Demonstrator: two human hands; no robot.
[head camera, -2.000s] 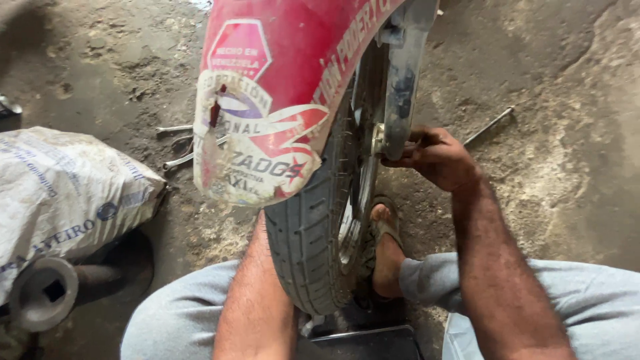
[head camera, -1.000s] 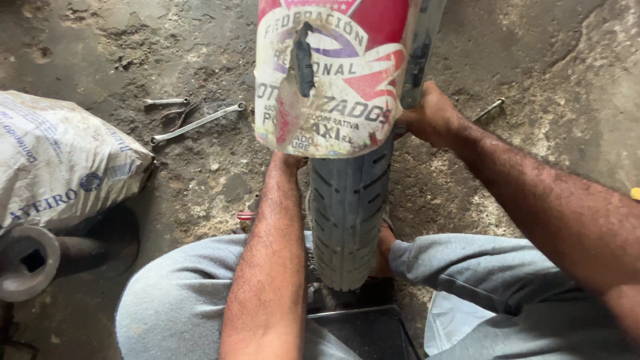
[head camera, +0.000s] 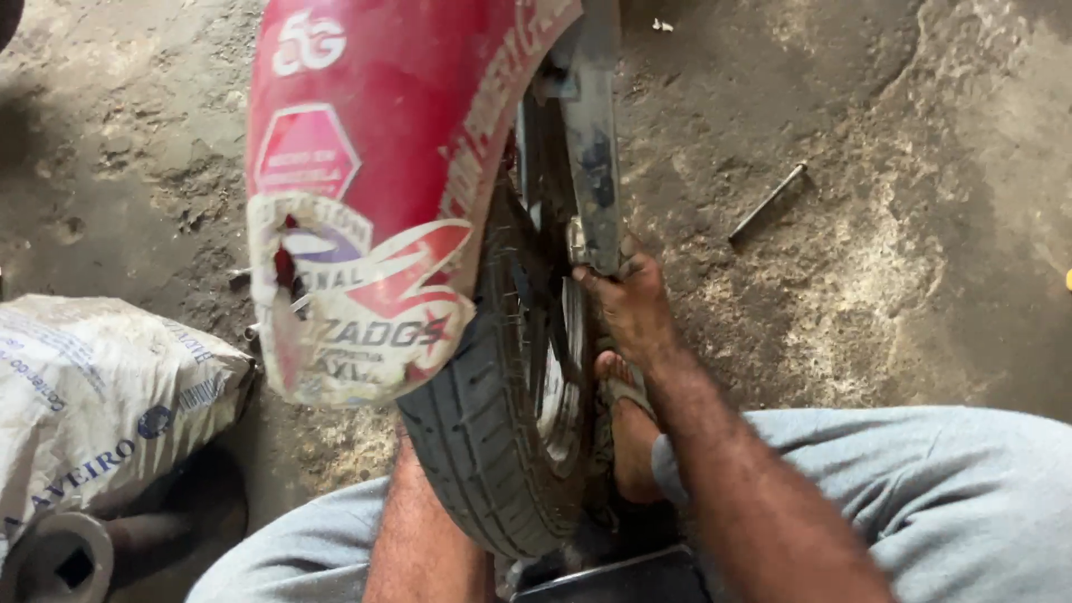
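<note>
A motorcycle wheel with a black tyre (head camera: 486, 461) stands between my legs, partly under a worn red fender (head camera: 377, 109) with torn stickers. My right hand (head camera: 632, 301) is at the lower end of the grey fork leg (head camera: 595, 167), its thumb and fingers around the end beside the wheel's axle. Whether it also holds a small part there cannot be seen. My left forearm reaches up on the wheel's left side; the left hand itself is hidden behind the tyre and fender.
A thin metal rod (head camera: 766, 205) lies on the rough concrete floor at the right. At the left are a white woven sack (head camera: 100, 402) with writing and a round metal piece with a square hole (head camera: 59, 561). A dark, flat, shiny-edged object (head camera: 620, 578) lies below the wheel.
The fender and wheel have turned from nearly straight a second ago to an angle, showing the wheel's right side again. The wrenches on the floor at left are now mostly covered by the fender.
</note>
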